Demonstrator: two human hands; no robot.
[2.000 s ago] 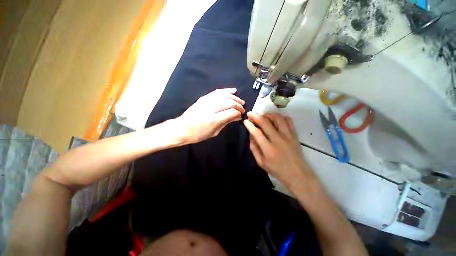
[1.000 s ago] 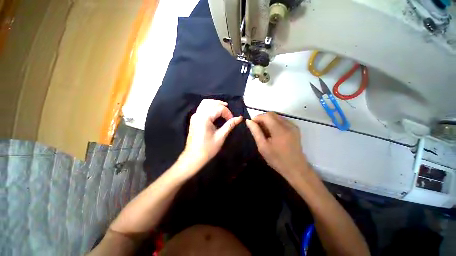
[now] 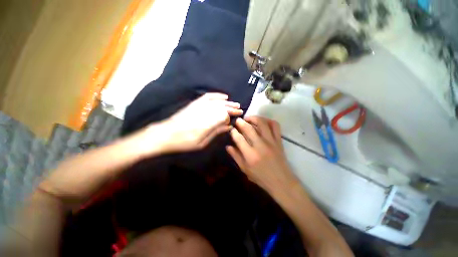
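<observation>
A dark navy garment piece [image 3: 201,65] runs from the top of the view past the needle area and down over my lap, where it looks black. My left hand [image 3: 203,120] lies on the cloth with its fingertips at the cloth's right edge. My right hand [image 3: 258,145] meets it there, fingertips pinching the same edge. Both hold the cloth a little below the presser foot [image 3: 254,79] of the white sewing machine [image 3: 306,30]. The exact finger grip is partly hidden and slightly blurred.
Blue-handled thread snips [image 3: 326,136] lie right of my right hand, beside scissors with a red loop [image 3: 350,120] and a yellow loop. A white recess with dark reddish items [image 3: 396,218] is at lower right. Orange-taped cardboard [image 3: 55,55] lies at upper left.
The camera view has shifted and turned since one second ago. My left hand has changed from an arched pinch to lying flatter across the cloth, and my right fingers now lie closer to it.
</observation>
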